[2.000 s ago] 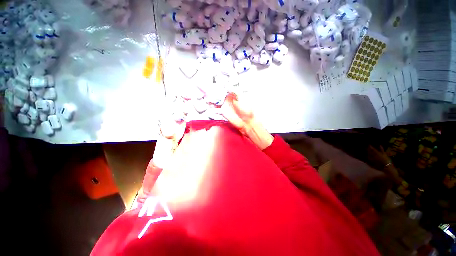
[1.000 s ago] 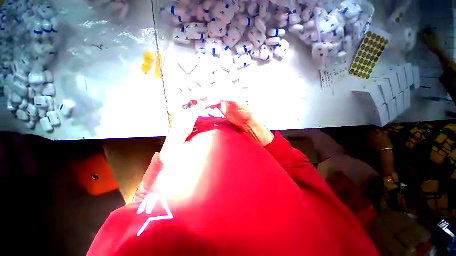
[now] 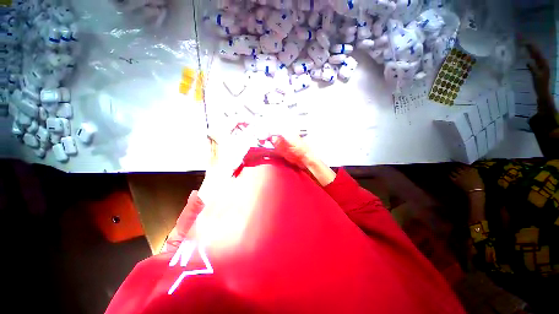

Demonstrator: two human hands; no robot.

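My left hand [image 3: 225, 150] is at the bench's front edge, washed out by glare; its fingers and anything in them cannot be made out. My right hand [image 3: 293, 151] is just right of it, fingers bent and pointing left. Something small and pale shows at its fingertips, too blurred to name. Small thin parts [image 3: 235, 88] and pale pieces lie on the white bench beyond the hands, partly lost in glare. Small white units with blue bands [image 3: 285, 43] are heaped farther back.
More white units [image 3: 55, 126] lie at left beside clear bags [image 3: 132, 46]. Yellow-orange pieces [image 3: 187, 80] lie by the bench joint. A gold sticker sheet [image 3: 452, 76] and white cartons [image 3: 472, 127] are at right, near another person's hand [image 3: 539, 70]. An orange-red container [image 3: 117, 216] is below.
My left hand has moved right and nearer my right hand. Fewer white pieces show directly beyond my hands. The other person's hand has come in over the bench at right.
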